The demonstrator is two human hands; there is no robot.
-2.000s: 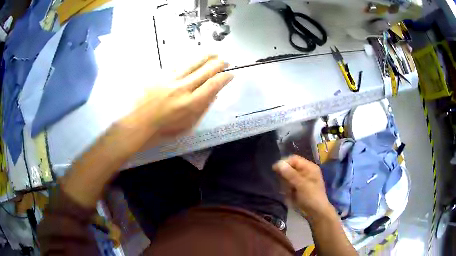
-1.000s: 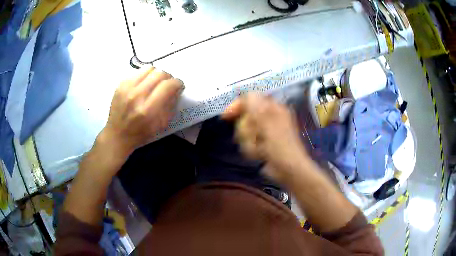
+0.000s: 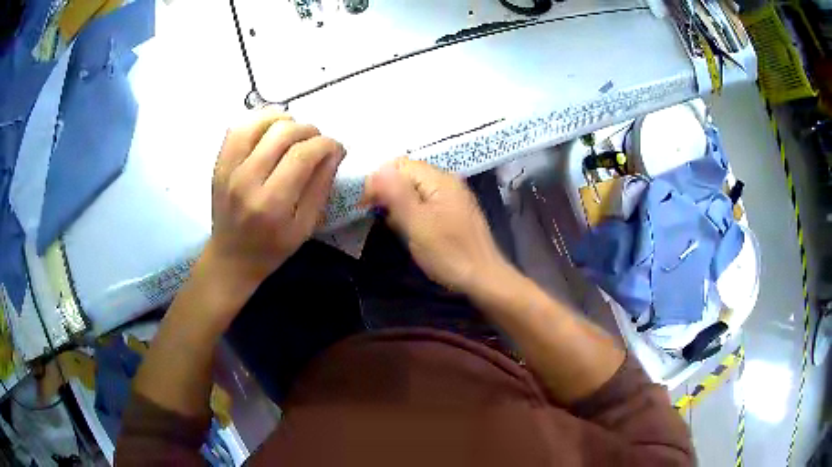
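My left hand (image 3: pixel 269 187) is over the front edge of the white sewing table (image 3: pixel 383 109), its fingers curled in and fingertips together. My right hand (image 3: pixel 433 214) is just right of it, slightly blurred, with thumb and fingers pinched close to the left hand's fingertips. Whether a thread or other fine thing is between the fingers cannot be told. The printed tape measure strip (image 3: pixel 547 125) runs along the table's front edge. Small metal parts of the machine (image 3: pixel 310 9) show at the top edge.
Blue cut pieces (image 3: pixel 91 128) lie on the table's left side. Black shears (image 3: pixel 526 5) are cut off at the top. A white bin at the right holds blue cloth (image 3: pixel 684 246). Tools (image 3: pixel 712 41) stand at the table's right corner. A yellow basket (image 3: pixel 777 59) is beyond.
My right hand has come from beside the table, over my lap, up to my left hand. My left hand has gone from flat and spread to curled. The view has shifted, with less of the machine showing.
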